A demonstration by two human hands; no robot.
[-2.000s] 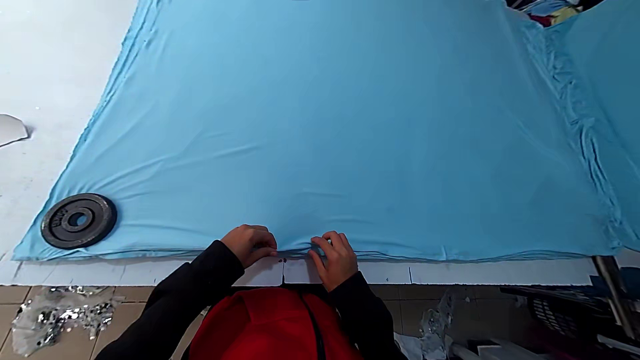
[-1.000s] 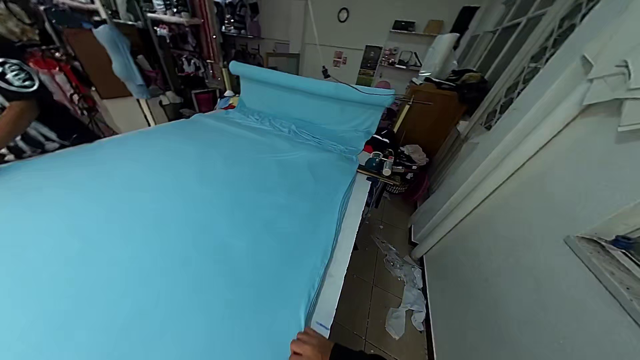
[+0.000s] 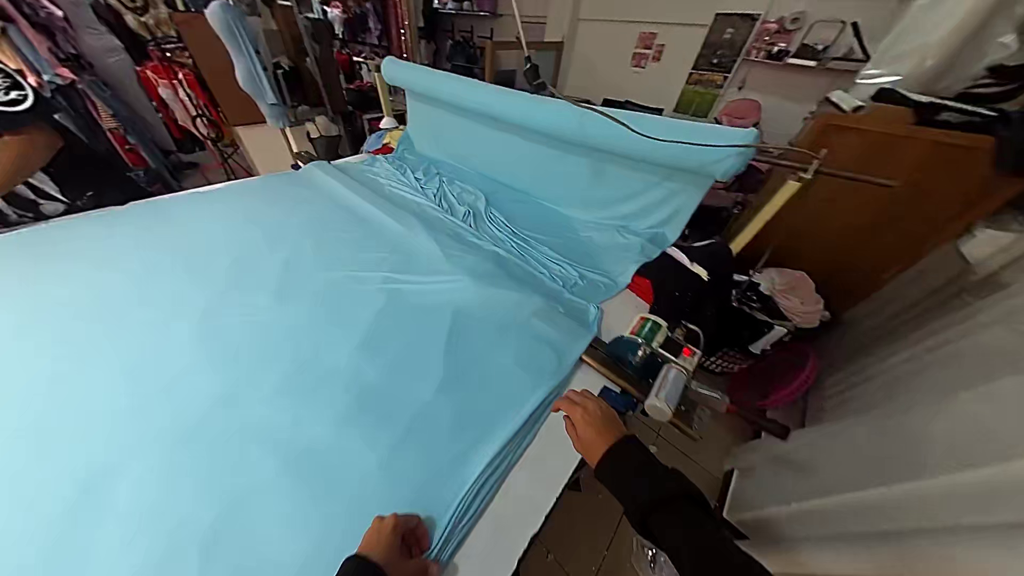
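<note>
Layers of light blue fabric (image 3: 264,344) lie spread over a white table (image 3: 520,488). At the bottom, my left hand (image 3: 396,544) rests at the layered edge, its fingers bent; whether they pinch the cloth cannot be made out. Farther up the same edge is my right hand (image 3: 590,422), fingertips just beside the cloth and over the white table border, holding nothing visible. Beyond the bunched folds, the fabric runs up to a blue fabric roll (image 3: 560,104) on a rod.
A metal-and-wood bar (image 3: 620,372) crosses the table's right side, near a white spray can (image 3: 666,392) and a mug (image 3: 648,330). A pink basket (image 3: 774,376) stands beyond. A co-worker's arm (image 3: 28,152) shows at left, near a dress form (image 3: 244,56).
The view has swung strongly from the near table edge toward the fabric roll. Two seconds ago both hands were close together at the fabric's edge; now they are farther apart along an edge.
</note>
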